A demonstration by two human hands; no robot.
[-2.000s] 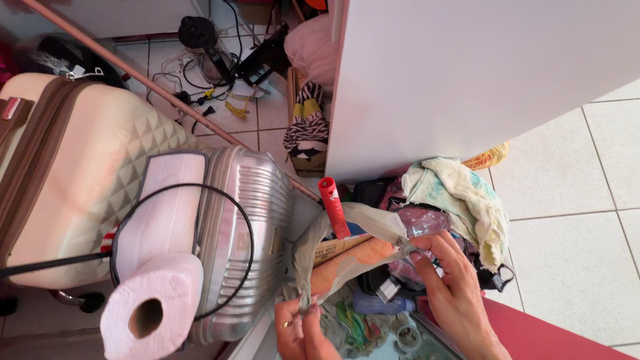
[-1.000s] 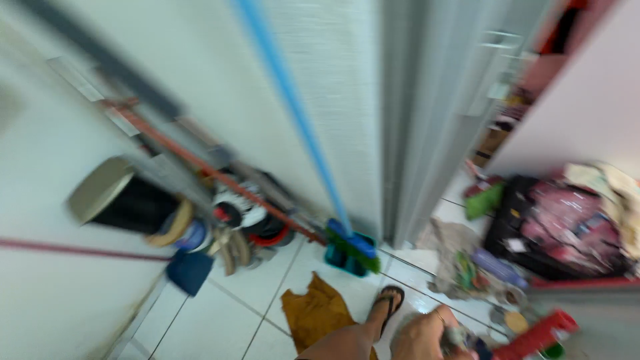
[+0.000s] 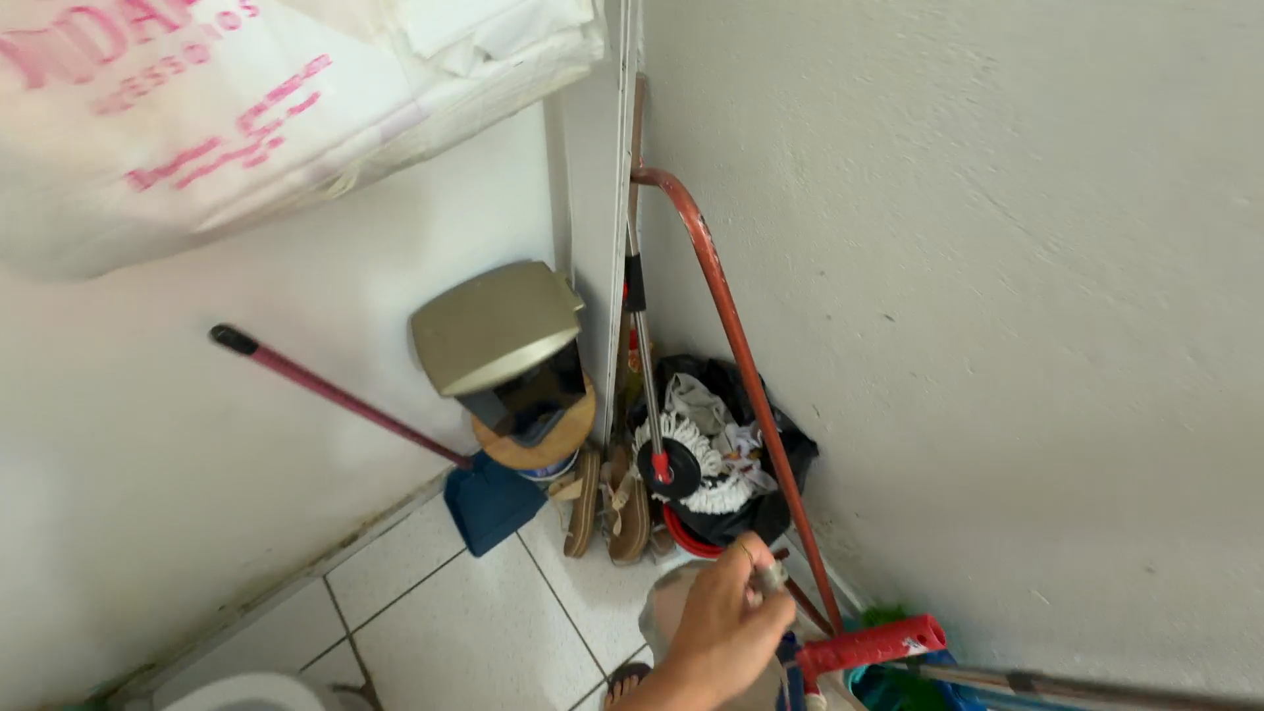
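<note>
My left hand (image 3: 726,622), with a ring on one finger, is at the lower middle, its fingers closed on the gathered top of a thin greyish plastic bag (image 3: 667,597). The bag hangs below and is partly hidden by the hand. A red plastic tool handle (image 3: 874,642) sticks out to the right of the hand; its lower part is hidden. My right hand is not in view.
A mop (image 3: 681,464) and a black-lined red bucket (image 3: 691,533) stand beside brown sandals (image 3: 627,504). A bent reddish metal tube (image 3: 736,326) leans at the wall. Left are a lidded bin (image 3: 499,326) and blue dustpan (image 3: 489,504). A white printed sack (image 3: 296,118) hangs upper left.
Two seconds ago both hands held the bag's opening beside the suitcases; now only the left hand shows, gripping its top. The view has turned far, to the corner with the mop.
</note>
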